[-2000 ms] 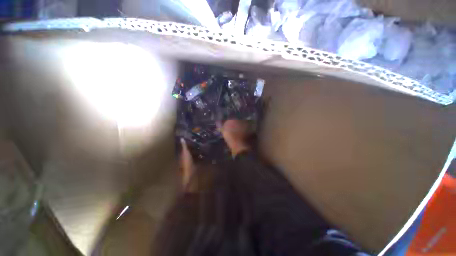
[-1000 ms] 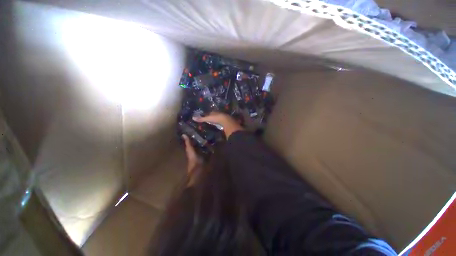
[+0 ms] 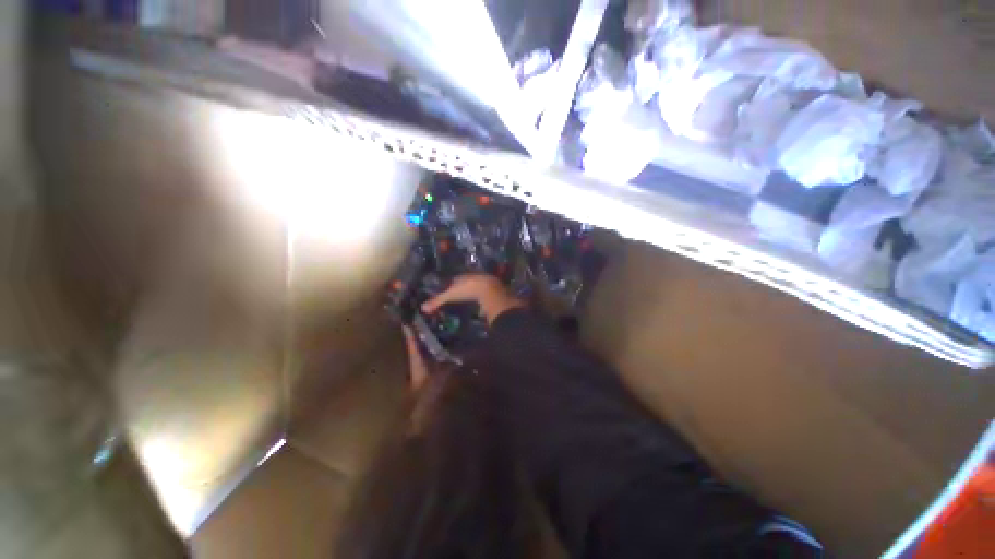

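Observation:
A heap of small black cable packs [image 3: 464,235] with orange dots lies at the bottom of a deep brown cardboard carton [image 3: 698,349]. My right hand [image 3: 478,293] is over the near part of the heap, fingers curved around several packs. My left hand [image 3: 417,358] is on the left side of the same packs, partly hidden by the dark sleeves. The packs between the hands are blurred, and a shiny clear edge shows between them.
The carton's pale cut rim [image 3: 698,246] crosses above the heap. Whitish crumpled plastic bags [image 3: 835,142] lie beyond it. An orange box [image 3: 966,524] is at the lower right, outside the carton. Bright light falls on the left wall.
The view has shifted, so the rim and bags beyond show again. My hands have closed in around a bunch of packs and look slightly raised from the heap's near edge.

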